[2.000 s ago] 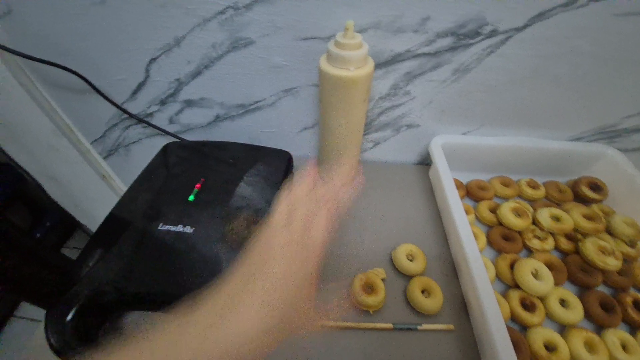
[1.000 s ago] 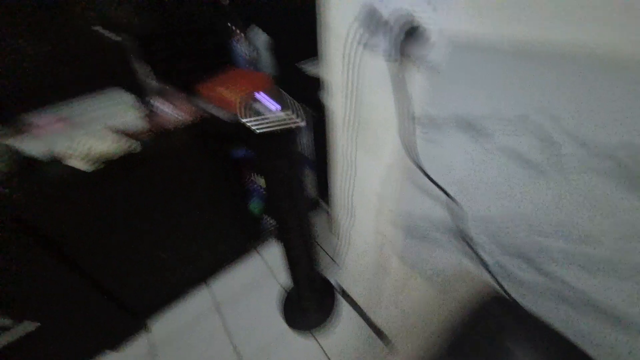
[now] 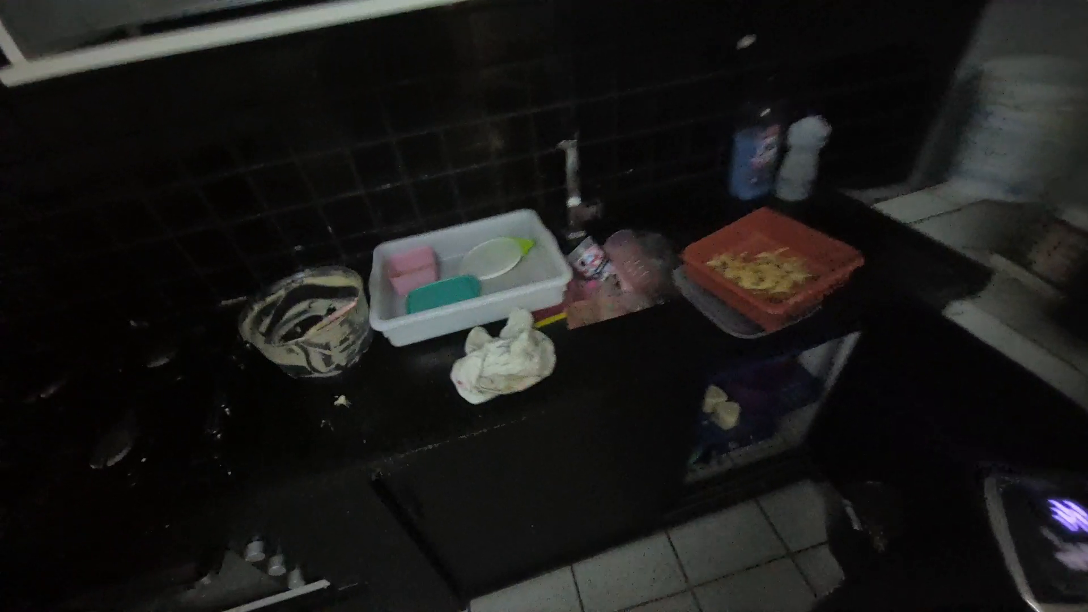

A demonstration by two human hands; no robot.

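Note:
Neither my left hand nor my right hand shows in the dim head view. On a dark counter stands a white plastic tray holding a pink sponge-like block, a teal lid or container and a pale oval item with a green end. A clear bowl smeared with batter is just left of the tray. In front of the tray lies a crumpled white cloth. An orange square tub with yellow pieces inside stands at the right.
A faucet rises behind pinkish items at the sink. A blue bottle and a white bottle stand at the back right. Below the counter are dark cabinet fronts and a tiled floor. A lit display is at the lower right.
The view has swung from the black appliance, squeeze bottle and tray of small rings to a dark kitchen counter. The hand seen two seconds ago is out of view.

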